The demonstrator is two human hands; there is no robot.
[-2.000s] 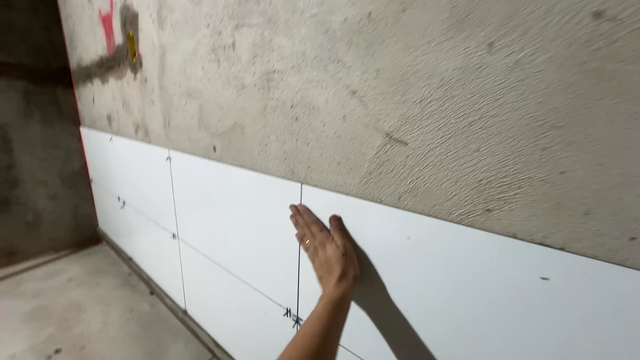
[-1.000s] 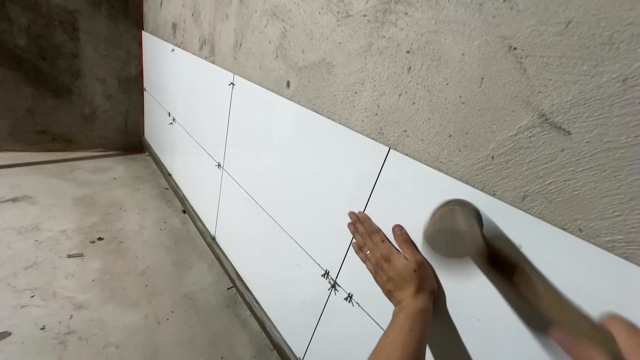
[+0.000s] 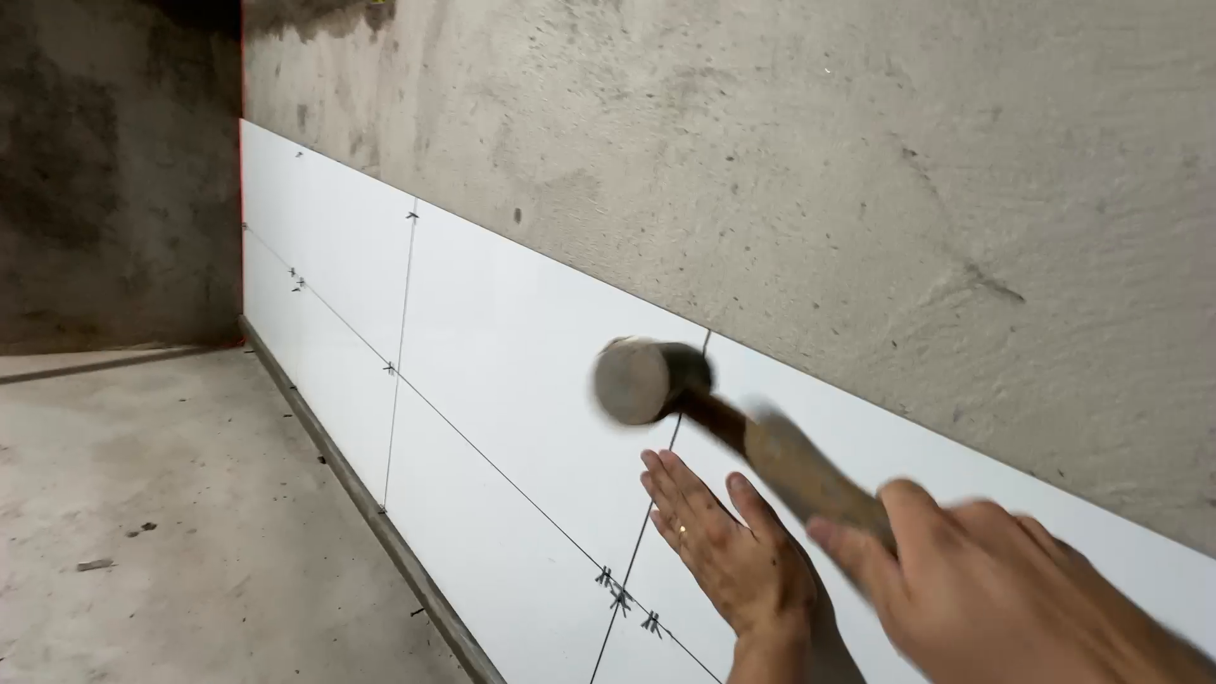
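My left hand [image 3: 727, 556] lies flat on a white wall tile [image 3: 513, 380], fingers across the dark vertical joint, a ring on one finger. In my right hand [image 3: 978, 570] is the handle of a rubber mallet [image 3: 651, 380]. The mallet's round pale face is blurred and stands above my left fingertips, in front of the tiles near the joint; whether it touches them cannot be told. Small dark tile spacers [image 3: 619, 597] sit in the joints where tile corners meet below my left hand.
Bare rough concrete wall [image 3: 855, 190] rises above the tile edge. A narrow ledger strip [image 3: 380, 522] runs along the tiles' bottom, beside the concrete floor [image 3: 171, 532]. A dark wall [image 3: 114, 180] closes the far left, with a red line at the corner.
My right hand and the mallet, out of view two seconds ago, came in at the lower right. The mallet head has since moved left to the joint. My left hand stays on the tiles.
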